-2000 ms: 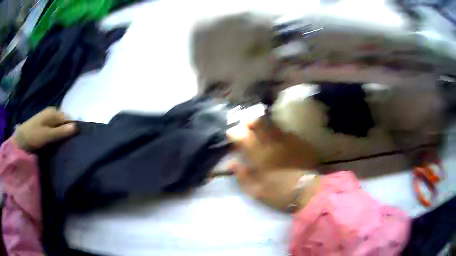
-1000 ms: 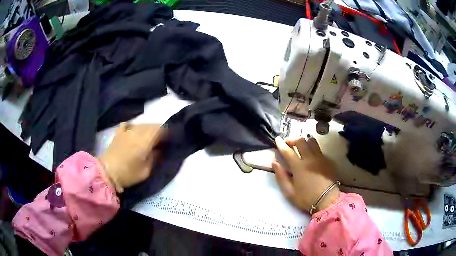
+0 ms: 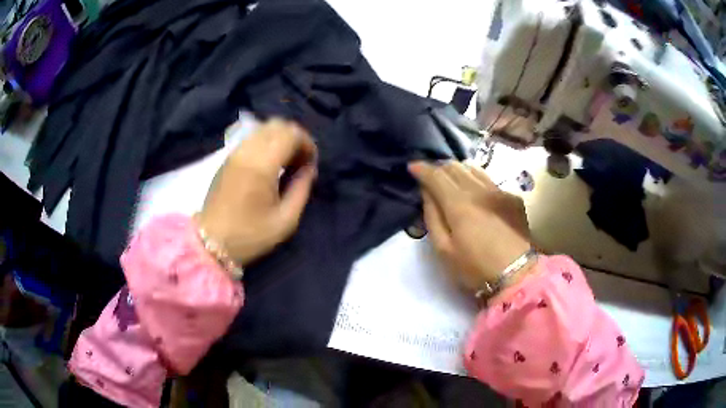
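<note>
The dark garment panel (image 3: 342, 199) lies in folds from the left of the table to the needle area of the white sewing machine (image 3: 549, 72) and hangs over the front edge. My left hand (image 3: 263, 187) is over the cloth, slightly blurred, thumb and fingers curled with a gap between them; whether it pinches cloth is unclear. My right hand (image 3: 478, 219) lies with its fingertips on the cloth just in front of the needle area, fingers extended together. The needle tip and seam are hidden or too blurred to tell.
A ragged dark scrap (image 3: 617, 191) lies on the machine bed. Orange-handled scissors (image 3: 688, 339) lie at the right. A purple device with a round dial (image 3: 36, 48) stands far left. Dark cut pieces (image 3: 111, 143) lie at the left. A printed ruler (image 3: 398, 335) runs along the front edge.
My left hand has moved right and up over the cloth. The garment panel now spreads wider and hangs over the front edge. My right hand stays near the needle. The view has shifted.
</note>
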